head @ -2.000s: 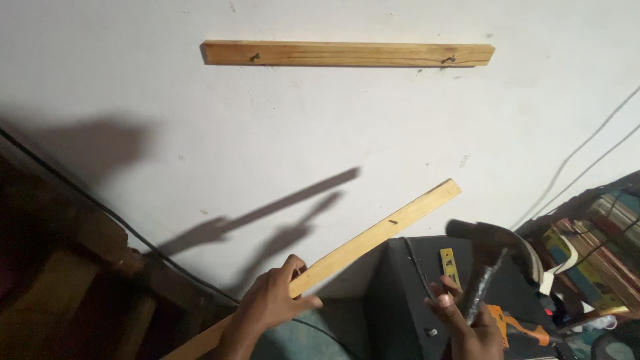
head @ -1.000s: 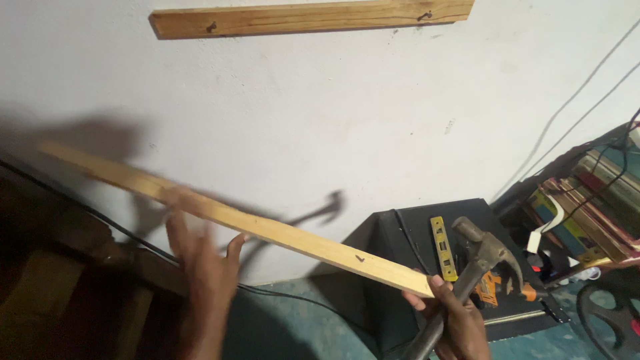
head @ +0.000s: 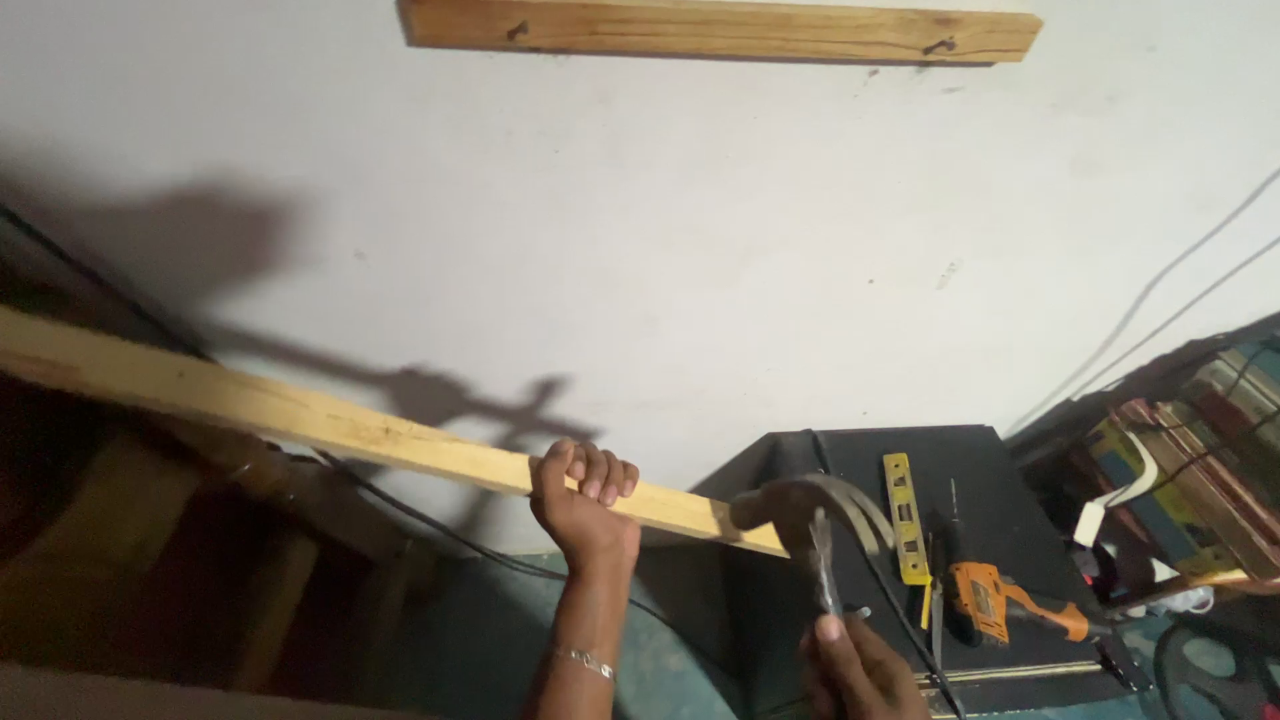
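Observation:
A long pale wooden strip (head: 400, 440) slants from the left edge down toward the centre right. My left hand (head: 590, 500) is wrapped around it near its right end, a bracelet on the wrist. In my right hand (head: 860, 670), at the lower right, is the handle of a claw hammer (head: 800, 505). The hammer's head overlaps the strip's right end in view; whether they touch I cannot tell. Higher up, a second wooden strip (head: 720, 32) lies flat against the white wall, with a dark nail or screw near each end.
On a black box (head: 960, 440) at the lower right lie a yellow spirit level (head: 906, 520) and an orange and black power tool (head: 985, 600). A shelf of books (head: 1180, 480) stands farther right. Dark cables (head: 450, 530) run along the wall's foot.
My left hand has moved right along the strip, whose right end was in my right hand a second ago. The hammer is raised beside that end. Two seconds ago the strip slanted the other way.

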